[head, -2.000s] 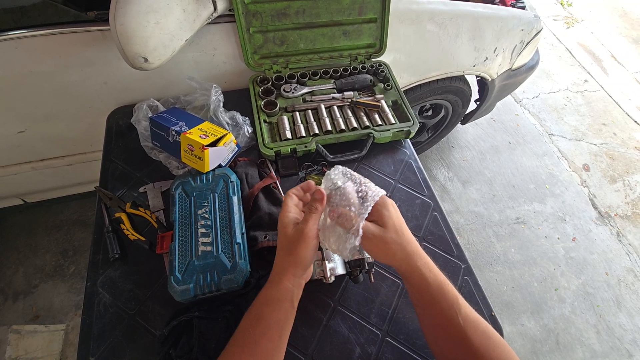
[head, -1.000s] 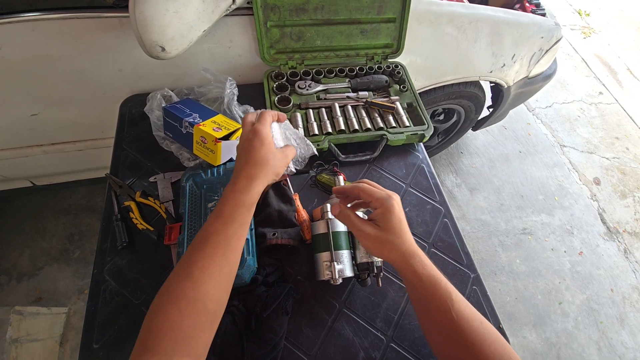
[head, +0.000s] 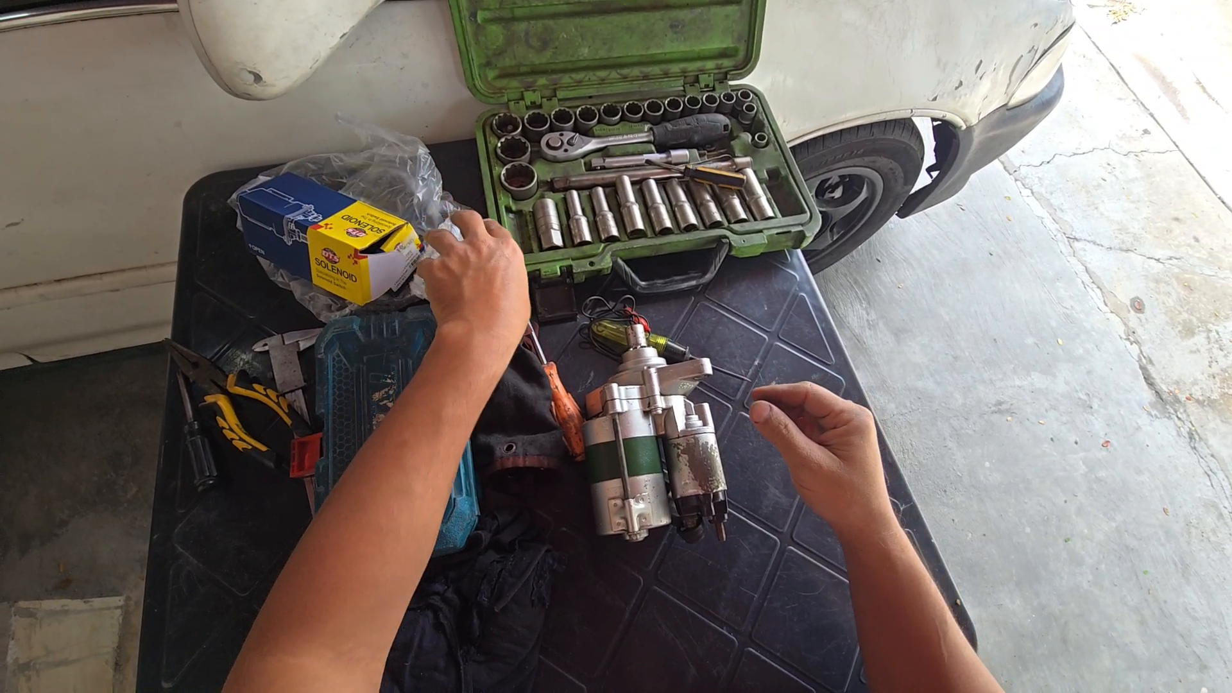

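Note:
My left hand [head: 476, 274] is over the right end of the blue and yellow solenoid box [head: 337, 245], at the clear plastic wrap [head: 385, 164]; its fingertips are partly hidden, so its hold is unclear. Half curled, my right hand [head: 818, 448] hovers right of the starter motor [head: 626, 462], not touching it, and no object shows in its fingers. The starter motor, with its solenoid [head: 695, 457] on the right side, lies on the black table [head: 664, 616], its shaft pointing toward the socket set. A green test light [head: 635, 339] lies just behind it.
An open green socket case [head: 664, 241] stands at the back with a ratchet [head: 626, 138]. On the left lie a teal case [head: 361, 385], yellow-black pliers [head: 236, 404], a caliper [head: 287, 366] and a screwdriver [head: 200, 448]. An orange-handled screwdriver [head: 566, 409] and dark cloth [head: 481, 597] lie mid-table. A white car [head: 96, 173] stands behind.
The bubble wrap, held in both hands two seconds ago and in my left hand one second ago, is no longer plainly seen. My right hand has moved right, off the starter motor.

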